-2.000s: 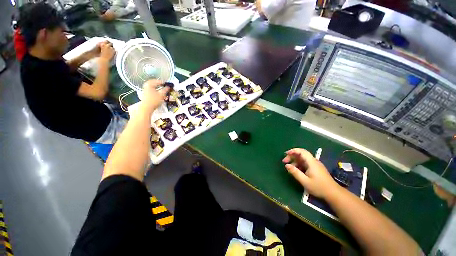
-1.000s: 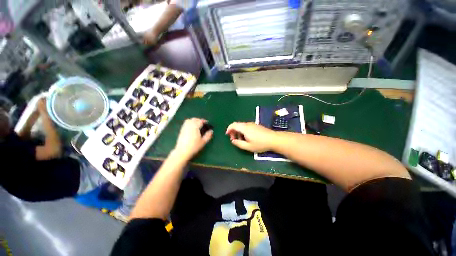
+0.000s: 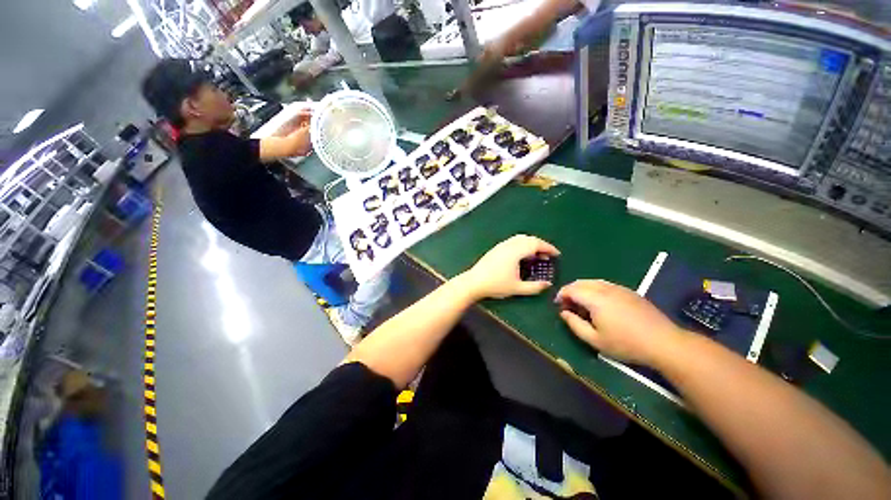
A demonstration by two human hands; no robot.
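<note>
My left hand (image 3: 510, 267) holds a small black electronic unit (image 3: 537, 269) between thumb and fingers, low over the green mat, with its face of small light squares showing. My right hand (image 3: 617, 320) is just right of it, fingers loosely curled, with nothing visible in it. Its forearm crosses the dark work pad with white borders (image 3: 668, 285). Another black unit (image 3: 704, 312) lies on the pad with a white tab (image 3: 720, 290) beside it. A dark, blurred piece (image 3: 784, 360) and a white-yellow tab (image 3: 823, 356) lie right of the pad.
A white tray (image 3: 447, 221) of black units lies at left, reaching past the bench edge. A desk fan (image 3: 353, 135) stands beyond it, near a seated person (image 3: 244, 186). A bench instrument (image 3: 742, 98) stands behind the pad on its stand (image 3: 742, 215); a thin cable (image 3: 801, 278) loops beside the pad.
My left hand has come from the tray to the bench front, near my right hand, and now holds a unit with its face showing. The camera view has swung right and back left.
</note>
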